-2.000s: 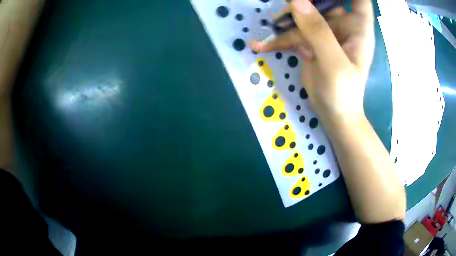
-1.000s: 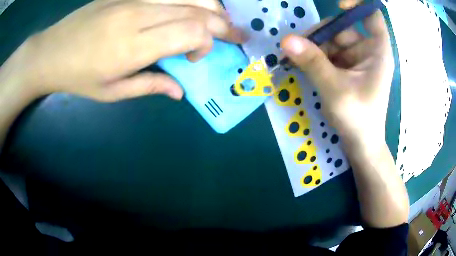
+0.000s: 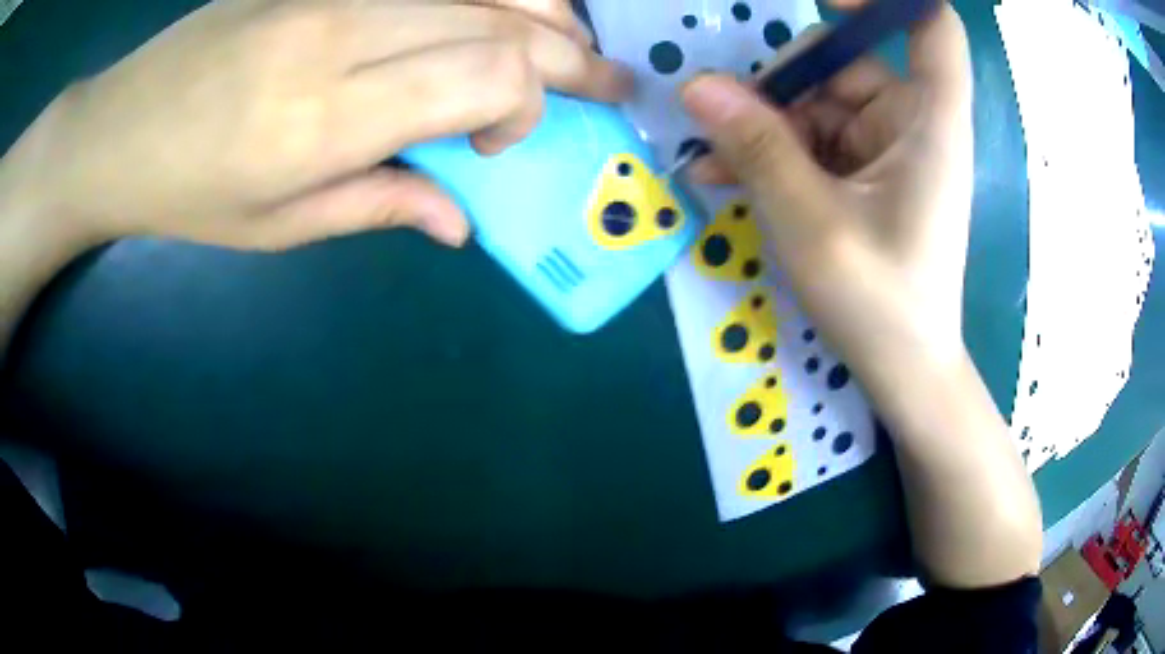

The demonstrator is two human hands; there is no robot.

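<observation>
A light blue plastic housing (image 3: 524, 205) lies tilted on the dark-green surface, its three short slots towards me. My left hand (image 3: 371, 121) holds it at its upper left. A yellow sticker (image 3: 638, 212) lies on the housing near its right corner, its holes over dark holes. My right hand (image 3: 837, 166) holds a dark pick or tweezers (image 3: 853, 49) like a pen. The pale tip is beside the sticker's upper right edge. A white sticker sheet (image 3: 705, 422) lies under my right hand and partly under the housing, with several yellow stickers in a column.
A pile of white used liners (image 3: 1083, 243) lies at the right. Beyond the surface's lower right edge are a cardboard box (image 3: 1071, 590) and red objects (image 3: 1114, 552).
My left hand and the housing came into view from the left. The yellow sticker, at the tool tip one second ago, now lies flat on the housing. The sheet has shifted slightly.
</observation>
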